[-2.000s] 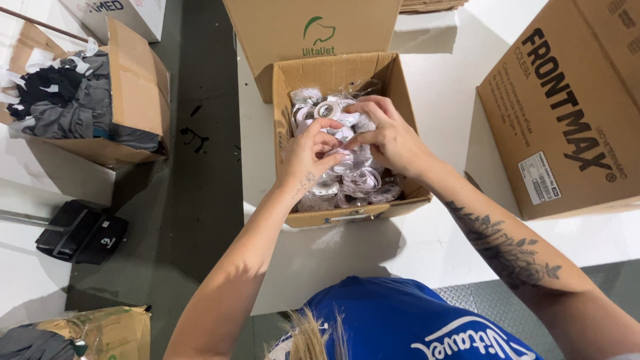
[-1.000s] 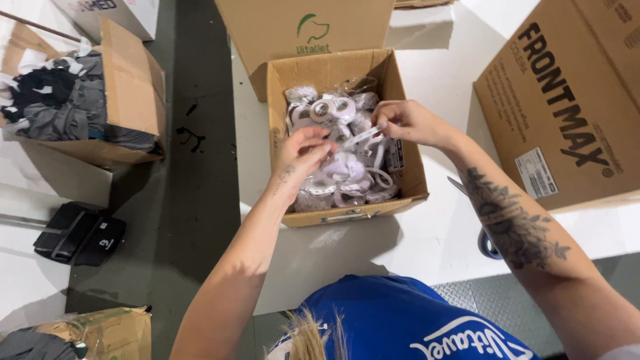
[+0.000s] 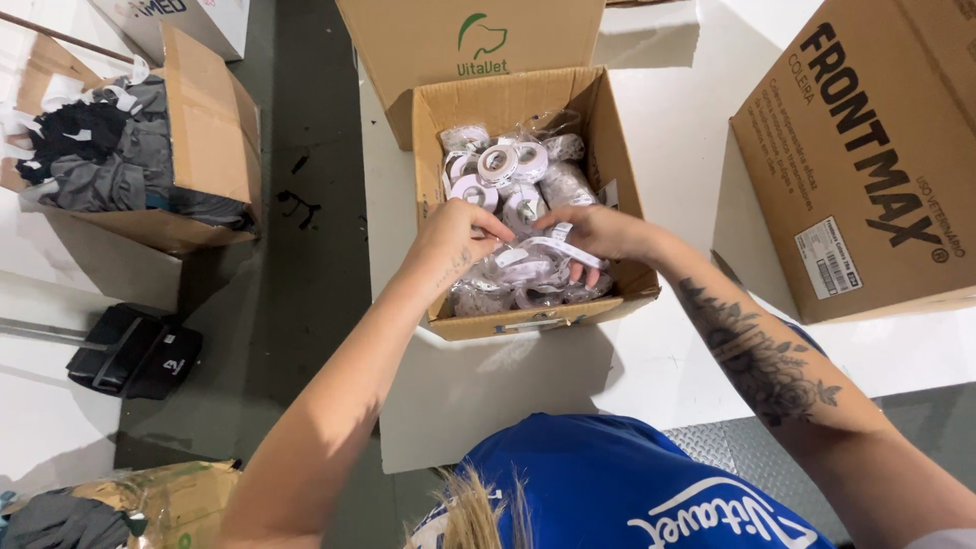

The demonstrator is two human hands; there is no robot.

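Observation:
A cardboard box on the white table holds many white rolls of printed label tape, several in clear plastic bags. Over the front half of the box, my right hand has a loose printed strip at its fingers; the strip curves across the rolls below. My left hand is at the left, thumb and index finger close together near a white end of the strip. Whether those fingertips pinch it cannot be told.
Behind the box stands a larger carton. A big printed carton is at the right of the table. To the left, across a dark floor gap, an open box holds grey and black fabric. A black bag lies lower left.
My right hand has lowered toward the front of the box, with the strip now looped beneath it. Scissors seen beside my right forearm one second ago are now mostly hidden behind it.

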